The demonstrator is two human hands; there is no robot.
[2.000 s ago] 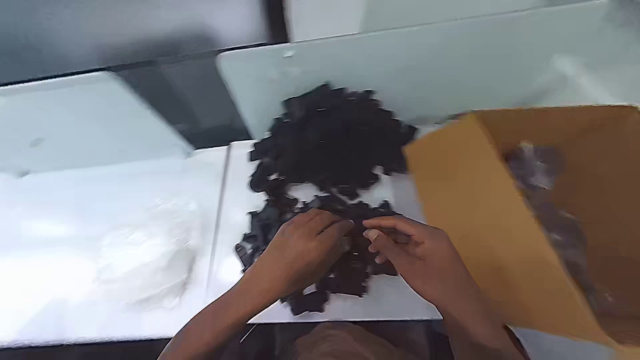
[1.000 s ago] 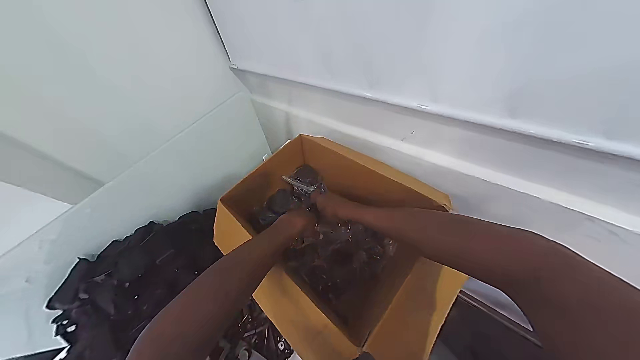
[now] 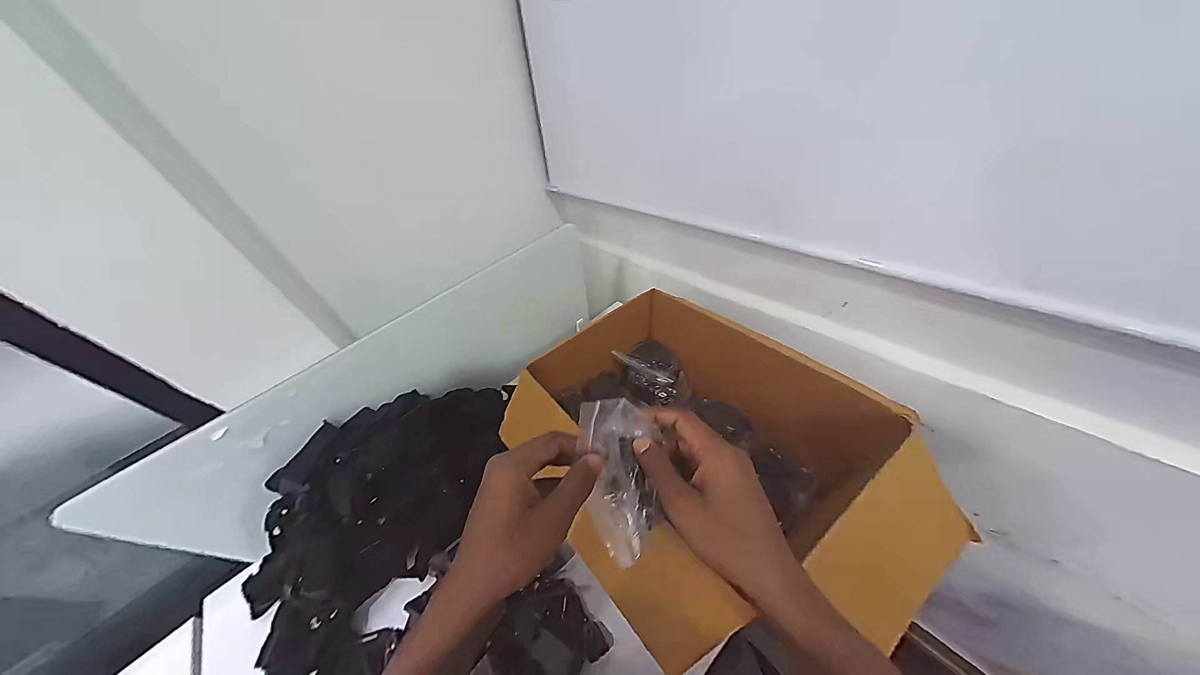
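Between my hands, over the near left edge of a cardboard box (image 3: 797, 375), is a small clear plastic bag (image 3: 621, 497) with something dark in it. My left hand (image 3: 530, 516) pinches the bag's left edge between thumb and fingers. My right hand (image 3: 717, 502) grips its right side near the top. Inside the open box lie several clear bags with dark contents (image 3: 652, 370). To the left of the box spreads a large heap of black pieces (image 3: 394, 478); a smaller group of black pieces (image 3: 548, 628) lies nearer, partly behind my left forearm.
A pale upright panel (image 3: 450, 319) stands behind the heap. A white wall (image 3: 891, 141) with a ledge runs behind and to the right of the box. The box's flaps stick outward at the near left and right. Part of the white tabletop (image 3: 394, 605) shows among the pieces.
The view has swung right, from the heap to the box. One second ago both hands were down inside the box; now they are raised at its near edge, holding the bag.
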